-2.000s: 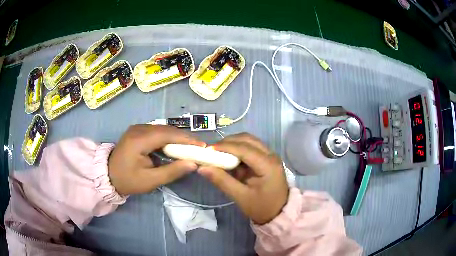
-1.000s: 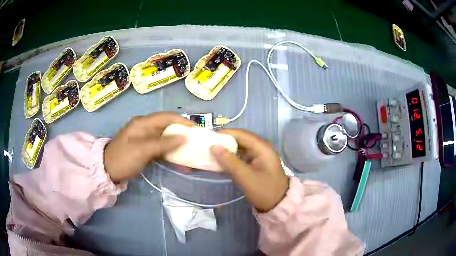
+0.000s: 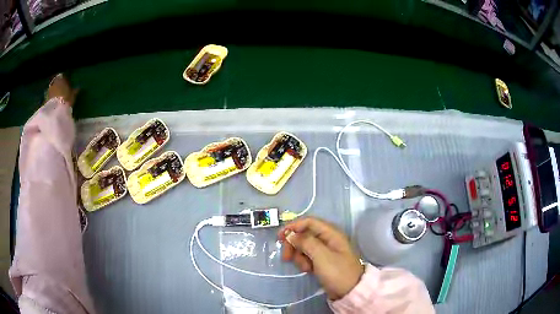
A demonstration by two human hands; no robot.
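My right hand [image 3: 322, 254] is just below the small USB tester [image 3: 265, 218], its fingertips closed on a small pale plug tip [image 3: 290, 235]; the white USB cable [image 3: 215, 257] loops from the tester's left end to this hand. My left hand [image 3: 61, 91] is stretched far to the upper left over the green belt, small in view; whether it holds anything cannot be told. Half-assembled units in open cream shells [image 3: 276, 163] lie in rows on the grey sheet, yellow and black inside. The left sleeve hides part of the leftmost units.
One open unit [image 3: 205, 64] lies on the green conveyor belt [image 3: 307, 73], another [image 3: 503, 93] at its right. A translucent bottle [image 3: 381, 236], power supply [image 3: 495, 199], coiled leads [image 3: 451, 232] and teal-green strip [image 3: 449, 273] are at right. White cloth [image 3: 245, 304] is at the bottom edge.
The cream shell is no longer between my hands. My left hand has moved to the upper left, my right hand slightly lower. The view has tilted up, showing a unit mid-belt.
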